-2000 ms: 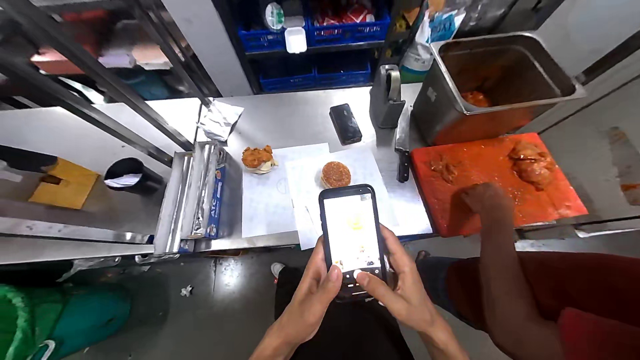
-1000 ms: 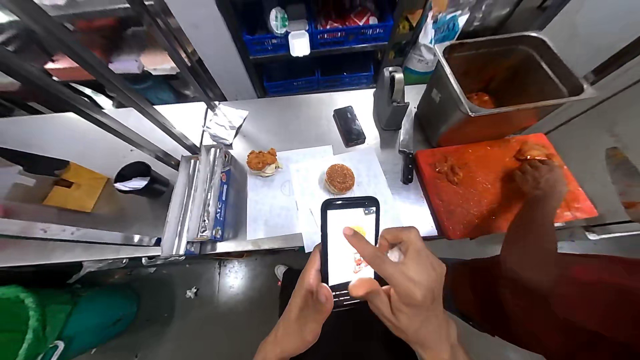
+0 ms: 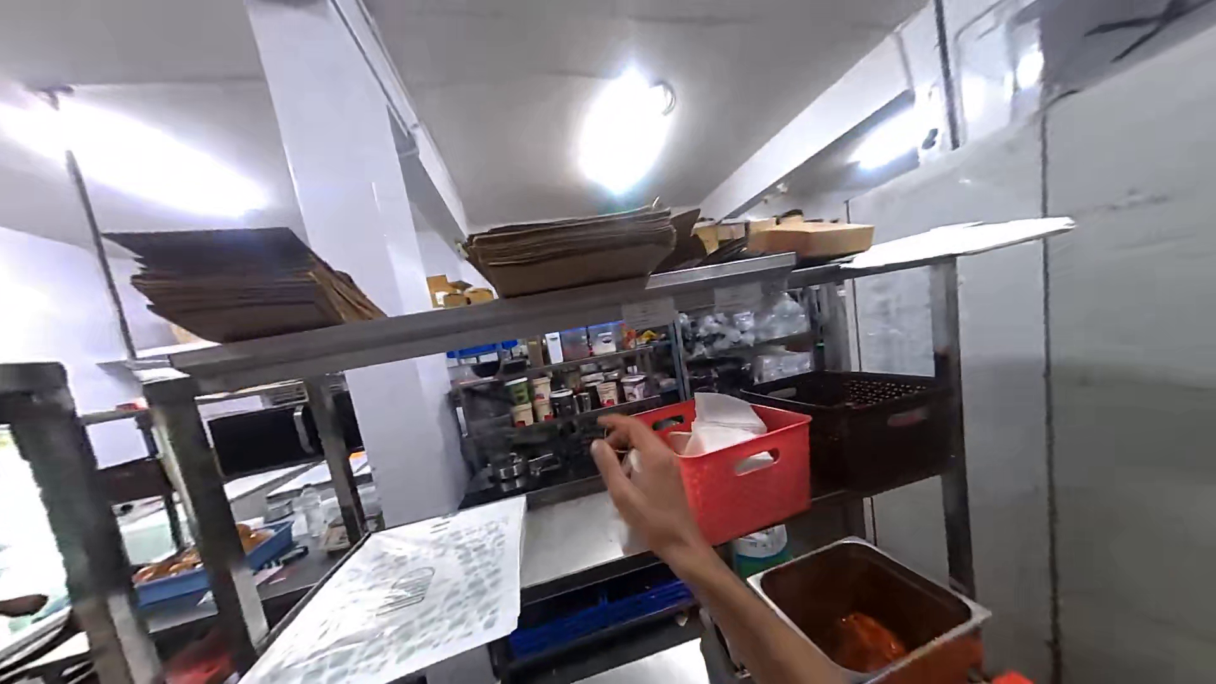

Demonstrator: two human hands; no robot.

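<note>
My right hand (image 3: 651, 484) is raised at the left end of a red plastic basket (image 3: 750, 484) on the metal shelf. Its fingers are apart and nothing shows between them. White paper sheets (image 3: 722, 423) stick out of the basket. To the left, a stack of printed wrapping paper (image 3: 408, 594) lies on the same shelf level. My left hand is outside the view, and the phone is not seen.
A black plastic crate (image 3: 855, 427) stands right of the basket. Below it is a steel container (image 3: 964, 617) with red marinated meat (image 3: 864, 641). Flattened cardboard (image 3: 570, 252) is piled on the top shelf. A blue tray (image 3: 214, 570) of food sits at the left.
The view has swung up from the counter to the shelves. My right hand has left the phone, which both hands were at before, and is now up by the red basket.
</note>
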